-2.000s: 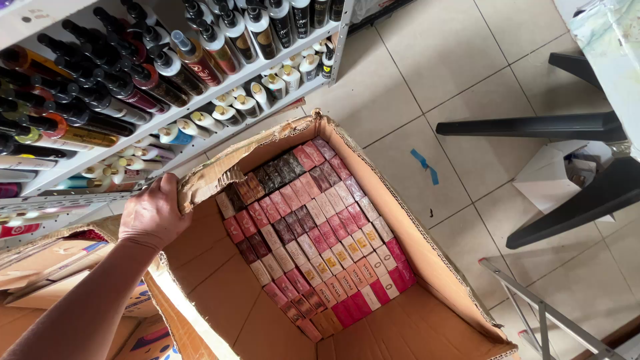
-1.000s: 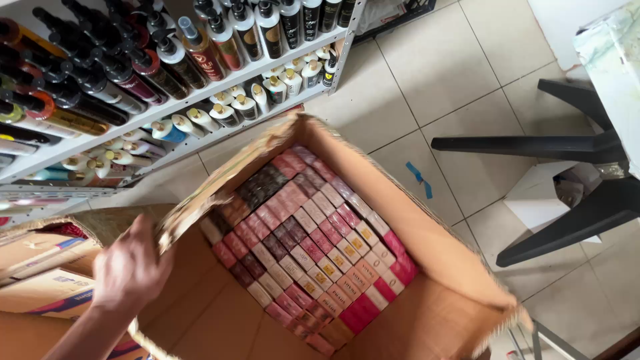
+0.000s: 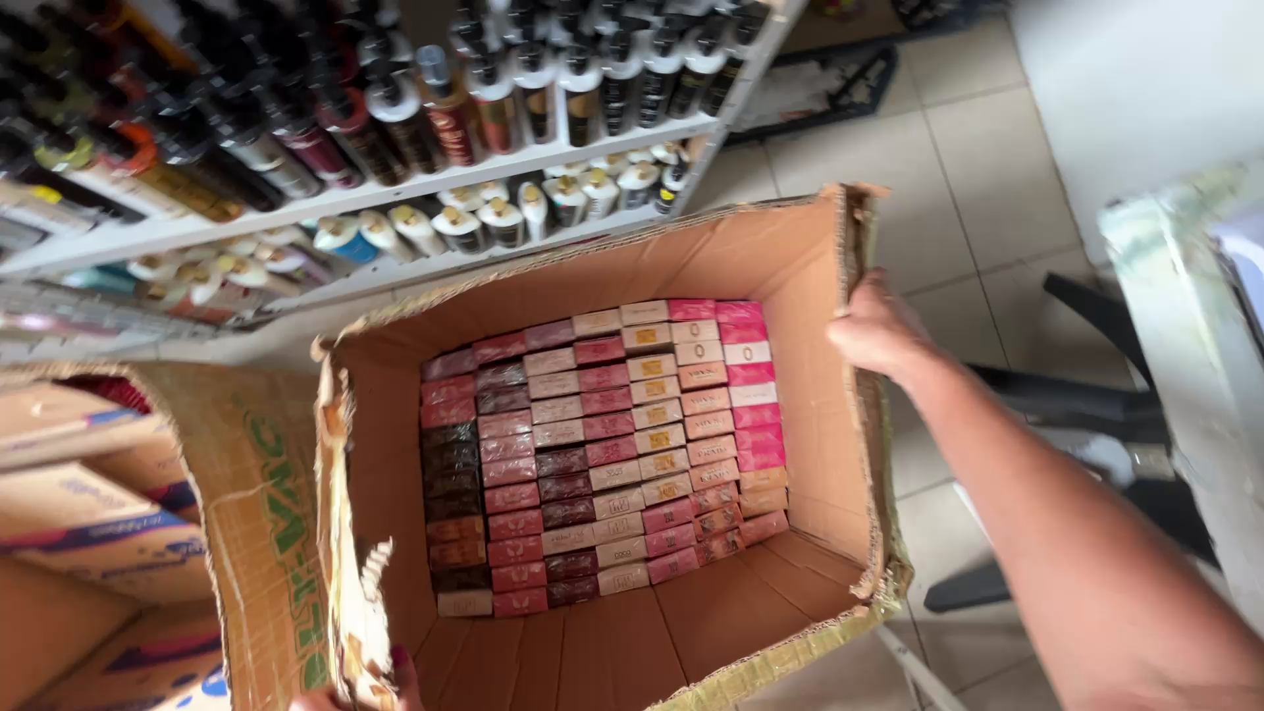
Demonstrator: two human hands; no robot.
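Note:
A large open cardboard box [image 3: 810, 642] with torn rims fills the middle of the view. Rows of small wrapped product boxes [image 3: 602, 454], in pink, dark brown, cream and orange, lie packed on its bottom. My right hand [image 3: 879, 331] grips the upper part of the box's right rim, fingers curled over the edge. At the bottom edge of the view, my left hand [image 3: 405, 681] shows only in part, at the torn left rim, apparently holding it.
Shelves [image 3: 395, 202] full of pump bottles and tubes stand behind the box. A second open carton [image 3: 247, 474] with printed boxes inside is on the left. At right are a black chair base [image 3: 1066, 395], a metal leg [image 3: 918, 667] and a pale tabletop [image 3: 1165, 296].
The large box has turned, and its packed rows sit at a different angle. My right hand has come into view on its right rim. My left hand has moved down the left side.

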